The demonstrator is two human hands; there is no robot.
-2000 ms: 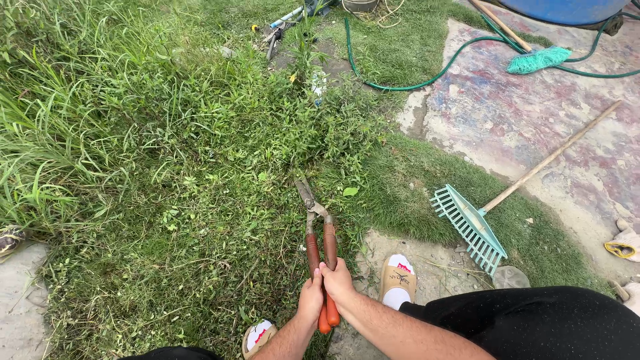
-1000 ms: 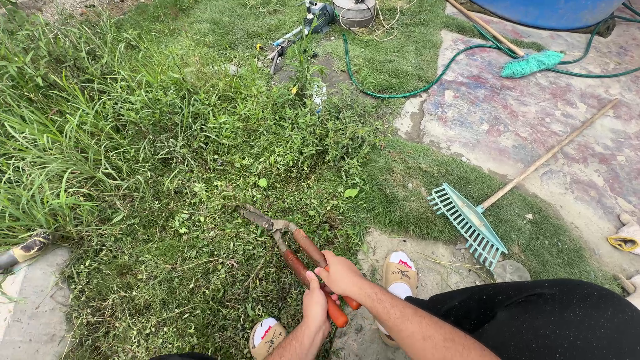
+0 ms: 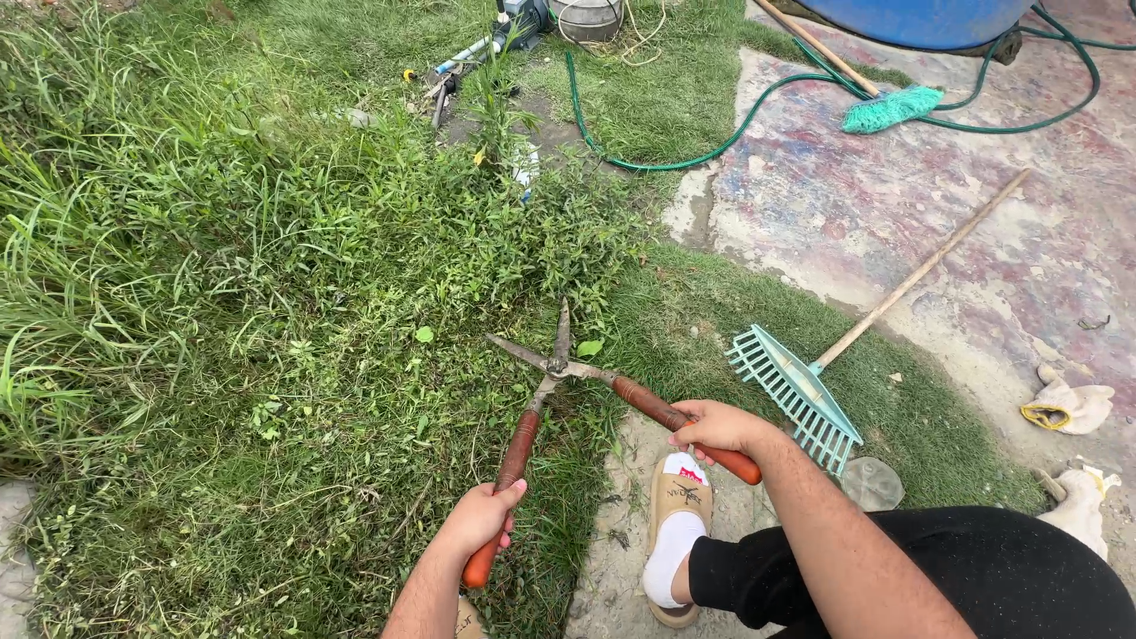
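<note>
My left hand (image 3: 484, 522) is closed around one wooden, orange-ended handle of a pair of hedge shears (image 3: 558, 366). The other handle is held by my right hand (image 3: 721, 429), farther right and a little higher. The handles are spread and the rusty blades stand apart in a V, pointing away from me. They are low over the cut grass, just short of a clump of leafy weeds (image 3: 550, 240). One broad green leaf (image 3: 588, 348) lies right of the blades, another (image 3: 424, 335) to their left.
A teal rake (image 3: 799, 390) with a wooden handle lies at right, by a clear plastic piece (image 3: 872, 485). Work gloves (image 3: 1065, 404) lie beyond it. A green hose (image 3: 657, 167), a teal broom (image 3: 892, 109), a blue tub (image 3: 923, 19) and a pump (image 3: 524, 22) are farther back. Tall grass (image 3: 71, 222) stands left.
My hands, close together before, have moved apart, and the shears' handles and blades have spread. The blades, pointing to the upper left a second ago, now point more straight ahead.
</note>
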